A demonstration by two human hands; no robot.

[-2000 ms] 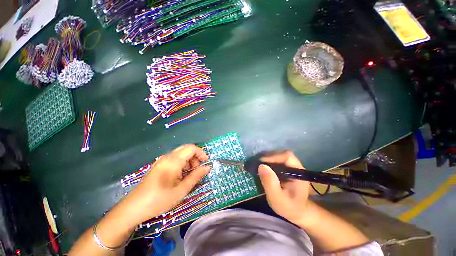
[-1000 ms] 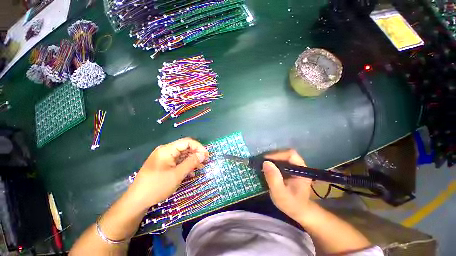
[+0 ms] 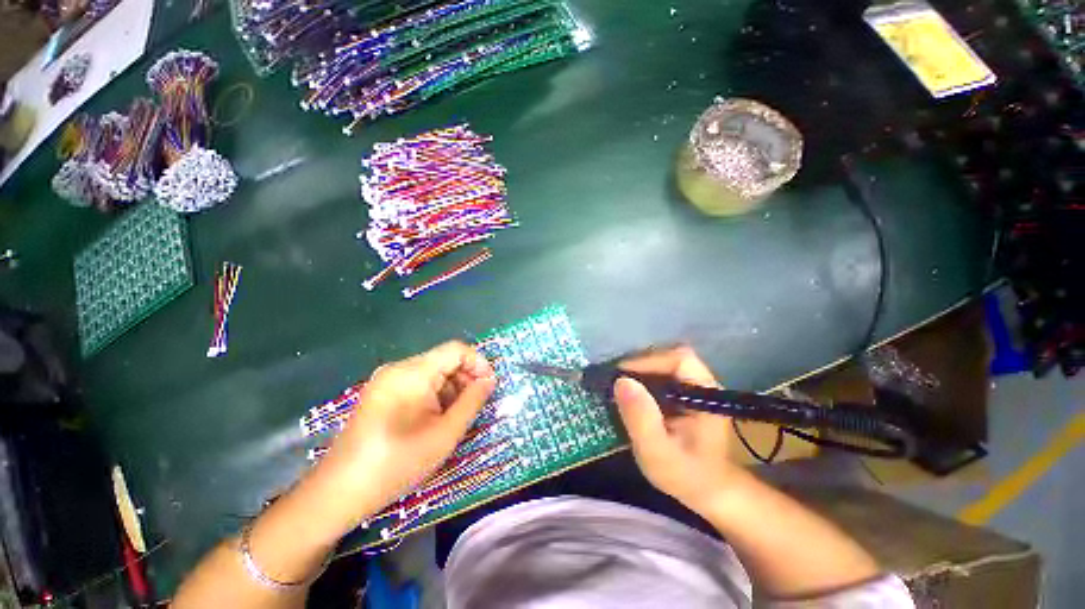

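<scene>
A green PCB panel (image 3: 559, 410) lies at the bench's front edge, its left part covered by rows of connector leads (image 3: 446, 482). My right hand (image 3: 678, 416) holds a black soldering iron (image 3: 761, 408); its thin metal tip points left over the panel, close to my left fingertips. My left hand (image 3: 422, 410) is over the leads at the panel's upper left, thumb and fingers pinched together. They seem to hold a lead, mostly hidden by the fingers. A loose lead pile (image 3: 434, 196) lies mid-bench beyond the panel.
A yellowish cup of silvery material (image 3: 740, 157) stands right of centre. Finished panels (image 3: 440, 54) lie at the far side. A spare panel (image 3: 133, 276), a small bunch of leads (image 3: 223, 309) and bundled leads (image 3: 179, 131) lie left. The iron's cord hangs at right.
The view has shifted slightly. My left hand stays pinched near the panel's upper left and my right hand still holds the iron with its tip near those fingers.
</scene>
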